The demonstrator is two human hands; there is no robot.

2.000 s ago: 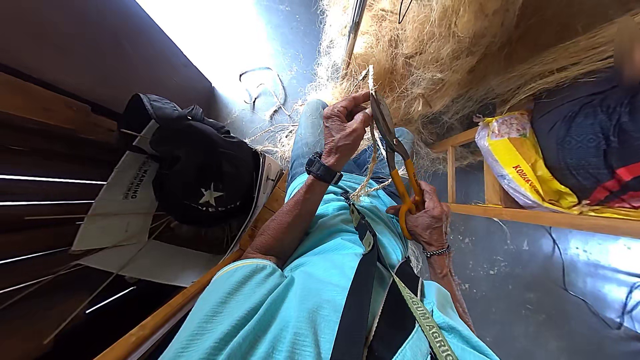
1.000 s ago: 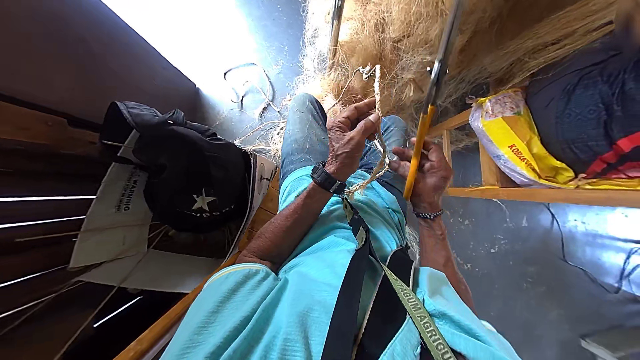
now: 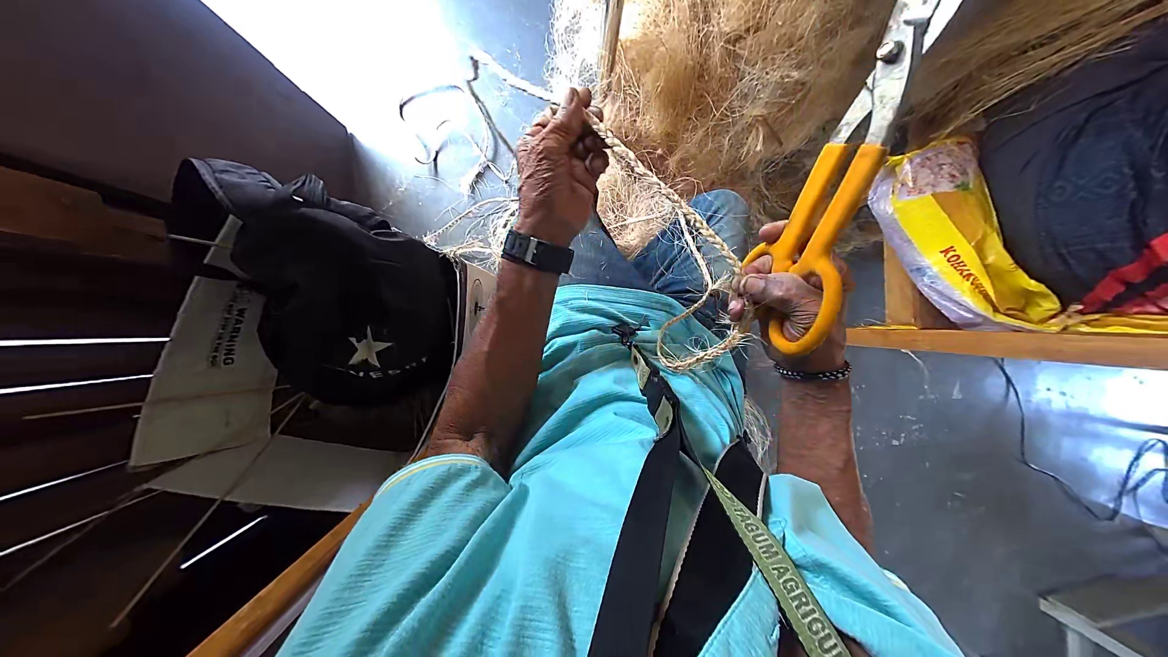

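Observation:
My left hand (image 3: 559, 164), with a black watch at the wrist, pinches a braided natural-fibre rope (image 3: 652, 178) near the top. From there the rope slants down to my right hand (image 3: 792, 297), whose thumb and fingertips grip it too. Scissors with orange handles (image 3: 835, 205) are hooked on that same right hand, their metal blades pointing up and away; the blade tips lie outside the view. Below the right hand a loose loop of the rope hangs over the turquoise shirt.
A large heap of tan fibre (image 3: 730, 91) lies ahead. On the left a black cap (image 3: 347, 283) rests by cardboard. A yellow printed sack (image 3: 967, 242) sits on a wooden frame (image 3: 1022, 347) at right. Thin cords (image 3: 474, 119) lie on the floor ahead.
My left hand has moved up and away from my right, and the rope now stretches between them. The scissors, earlier at the rope beside my left hand, now stand off to the right.

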